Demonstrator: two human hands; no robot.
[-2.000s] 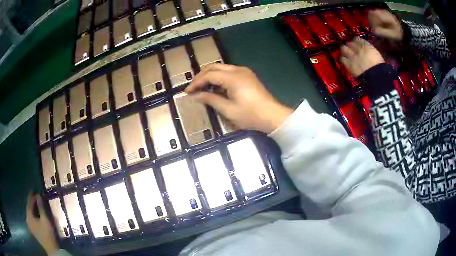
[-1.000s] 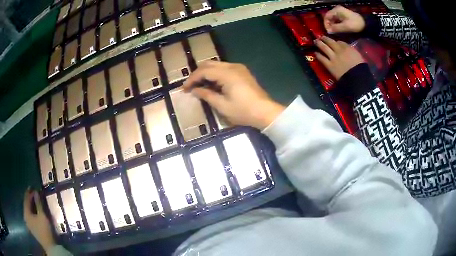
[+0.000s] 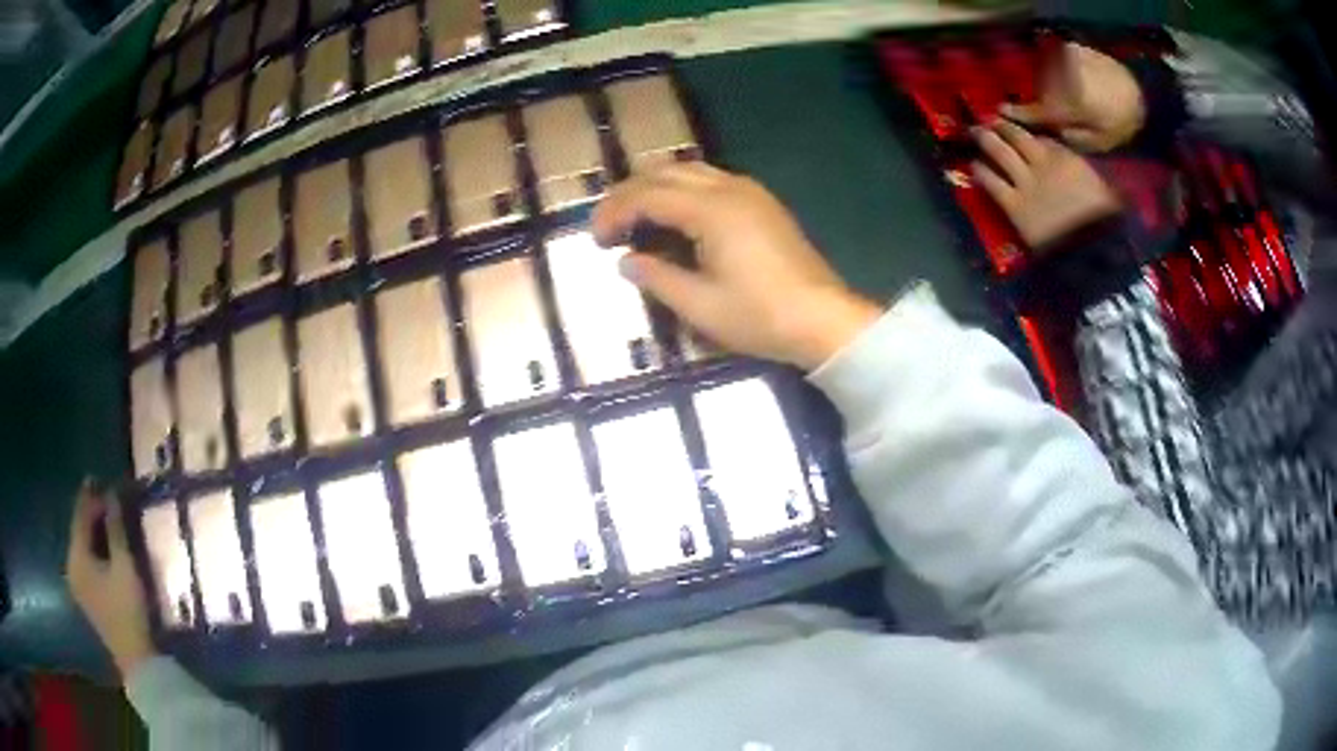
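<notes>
A black blister tray [image 3: 667, 565] holds three rows of gold panels, each with a small black oval near its lower end. The front row glares white. My right hand [image 3: 733, 257] is over the right part of the tray, its fingertips at the upper edge of a white-glaring panel [image 3: 601, 316] in the middle row; I cannot tell whether they grip it. The panel right of it is mostly hidden by my hand. My left hand [image 3: 115, 587] is at the tray's left edge, a dark area between its fingers; whether it holds the tray is unclear.
A second tray of gold panels [image 3: 330, 66] lies beyond a pale rail [image 3: 440, 85]. At right, another person's hands [image 3: 1048, 184] work over a tray of red panels [image 3: 931, 88]. Something red shows at the lower left, blurred.
The view has shifted a little, so the front tray and my right hand sit further right. The panel at my right fingertips now glares white. The other person's hands have moved closer together.
</notes>
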